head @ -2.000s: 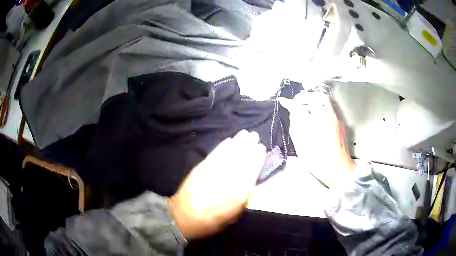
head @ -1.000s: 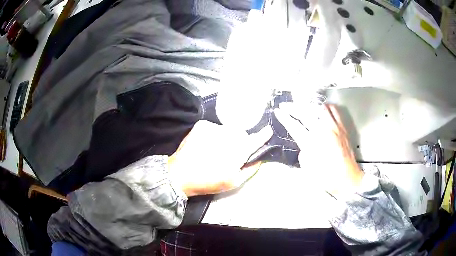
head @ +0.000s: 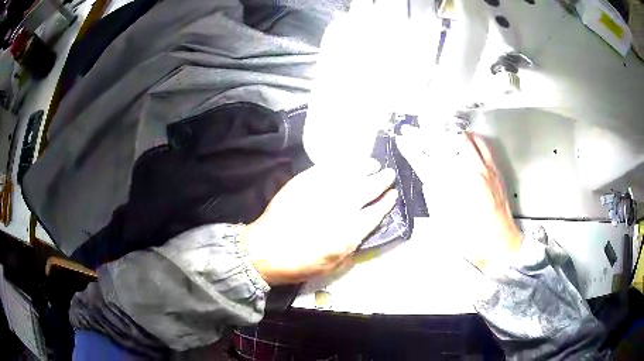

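Note:
A dark denim garment [head: 212, 162] lies across the table, its paler grey inside at the upper left. Its stitched edge with pale stitch lines runs between my hands towards the glare-hidden needle area. My left hand [head: 321, 218] lies on the garment with its fingers bent over the stitched edge; whether it pinches the cloth is not clear. My right hand [head: 459, 190] is at the right of the edge, fingertips near the presser area. Strong glare washes out the fingers and hides the needle and foot.
The white sewing machine [head: 544, 92] stands at the right with a round tension dial [head: 511, 63]. A dark phone-like object [head: 31, 137] lies at the far left. A wooden frame piece [head: 69, 266] shows at lower left. Plaid cloth [head: 258, 344] is on my lap.
My left hand was flat on the cloth, then folded at the edge, and is now slightly right with bent fingers. The stitched edge shows a curved corner again. My right hand stays near the needle area.

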